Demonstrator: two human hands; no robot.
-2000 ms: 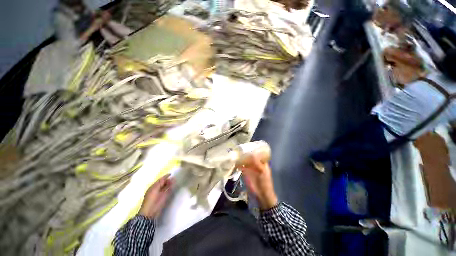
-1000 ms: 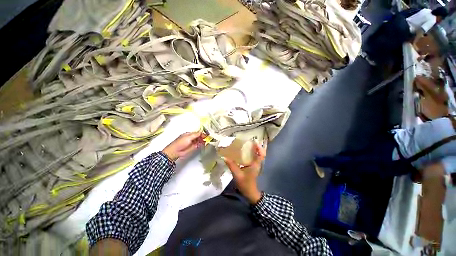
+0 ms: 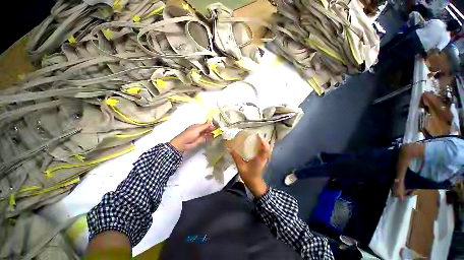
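Note:
A beige handbag (image 3: 282, 123) lies at the near edge of the white table, its dark opening line facing up and its thin handle looped on the far side. My right hand (image 3: 250, 161) holds the bag's near side, thumb and fingers spread around a pale, rounded piece (image 3: 251, 147) whose nature I cannot tell. My left hand (image 3: 193, 136) pinches the bag's left edge at a small yellow tab (image 3: 217, 133). The fingertips partly hide what they grip.
Heaped beige bags with yellow edges (image 3: 137, 106) cover the left of the white table (image 3: 196, 175). Another beige pile (image 3: 325, 40) stands farther along. A green mat (image 3: 234, 4) is at the top. Right are the grey aisle, a blue bin (image 3: 325, 208) and a person (image 3: 432, 160).
The bag has turned upright from its tilted, blurred position. My left hand has moved up from the table to the bag's left edge. My right hand has shifted its hold on the near side.

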